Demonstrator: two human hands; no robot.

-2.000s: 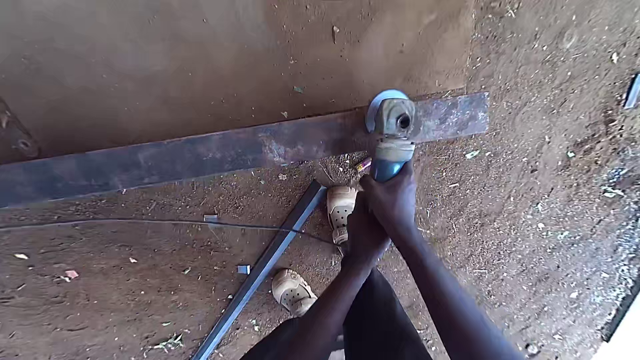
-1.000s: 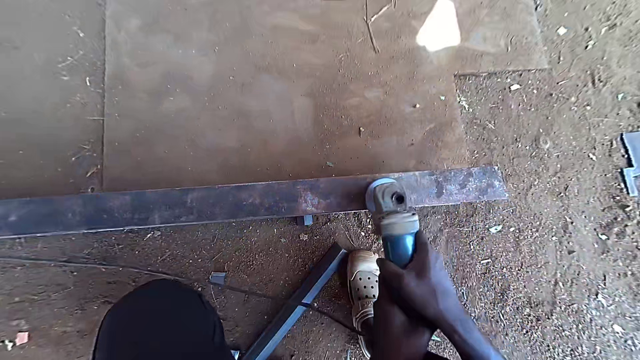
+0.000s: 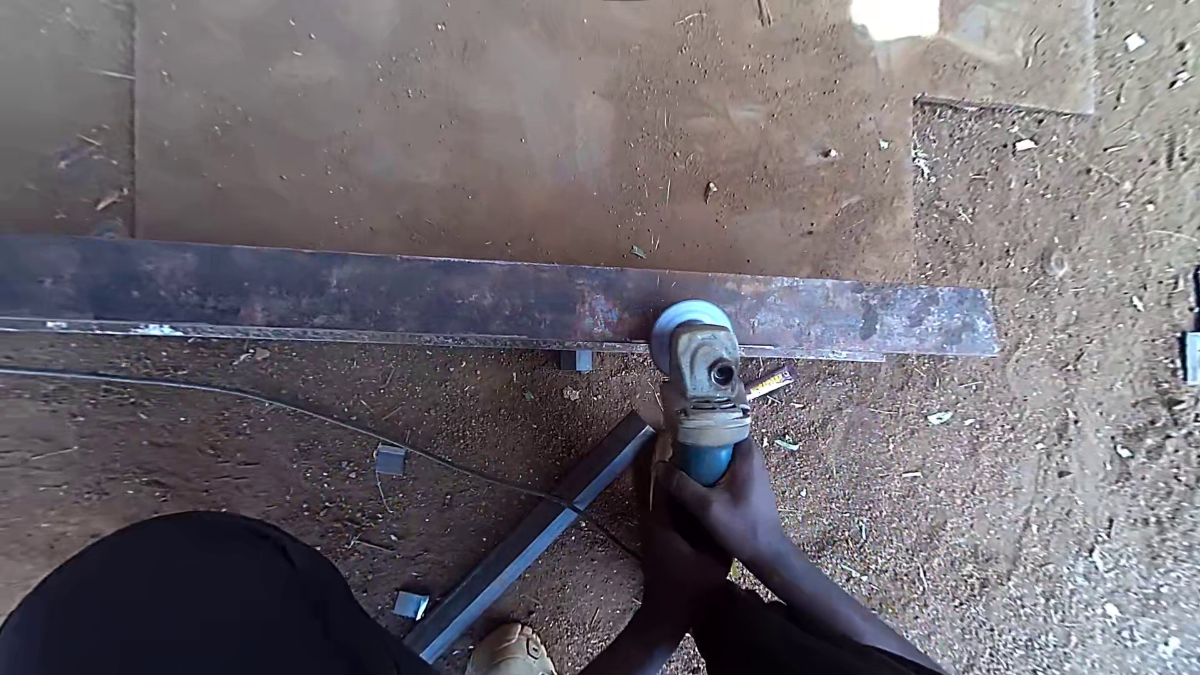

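An angle grinder (image 3: 710, 394) with a blue body and a grey gear head is held between my two hands. Its pale disc (image 3: 691, 323) lies over the lower edge of a long, flat steel bar (image 3: 450, 291); whether it touches the metal cannot be told. My right hand (image 3: 741, 502) wraps the blue housing from the right. Below and to the left, my left hand (image 3: 680, 553) closes around the grinder's body, partly hidden by shadow and the other hand.
A square steel tube (image 3: 534, 534) lies diagonally left of my hands, with a cable (image 3: 422, 450) across it. Small metal offcuts (image 3: 390, 459) dot the dirt. Large sheet metal (image 3: 422, 131) lies beyond the bar. A tan clog (image 3: 511, 652) shows at the bottom.
The view has shifted. A bent knee in black cloth has come into view at lower left. Both hands still hold the grinder at the bar.
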